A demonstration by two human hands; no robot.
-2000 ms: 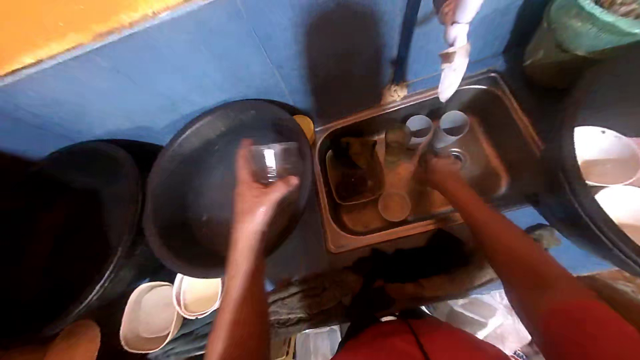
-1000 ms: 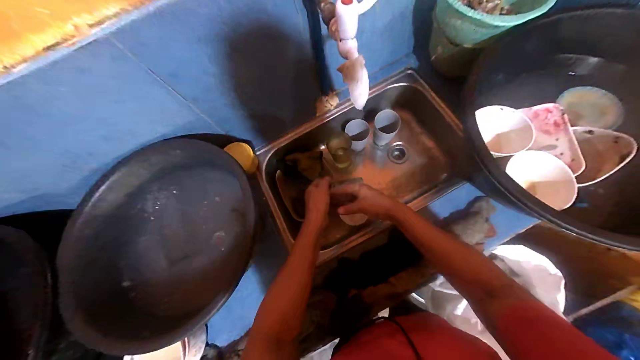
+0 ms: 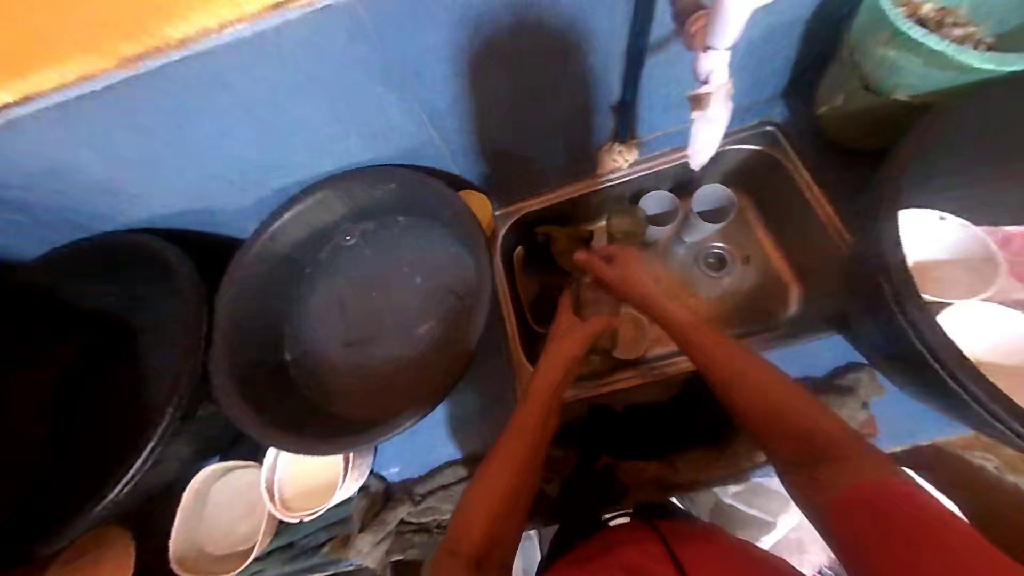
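Note:
Over the left part of the stainless steel sink (image 3: 772,308), both hands are close together. My left hand (image 3: 572,332) is closed around a clear cup (image 3: 596,298), blurred and partly covered by fingers. My right hand (image 3: 620,272) reaches to the top of that cup; what its fingers hold is unclear. A round clear container (image 3: 632,334) lies just right of my left hand. Two pale cups (image 3: 659,210) stand near the sink's back wall, beside a greenish cup (image 3: 626,224). The drain (image 3: 714,260) shows to their right.
A big black basin (image 3: 352,304) stands left of the sink, with a darker tub (image 3: 120,320) beyond it. White containers (image 3: 224,512) lie below. At right, a black tub (image 3: 920,320) holds white bowls (image 3: 948,256). A white-wrapped faucet (image 3: 710,120) hangs above; a green bucket (image 3: 880,72) stands behind.
Two seconds ago my left hand held a clear container over the black basin; now it is in the sink beside my right hand. The view has shifted between frames.

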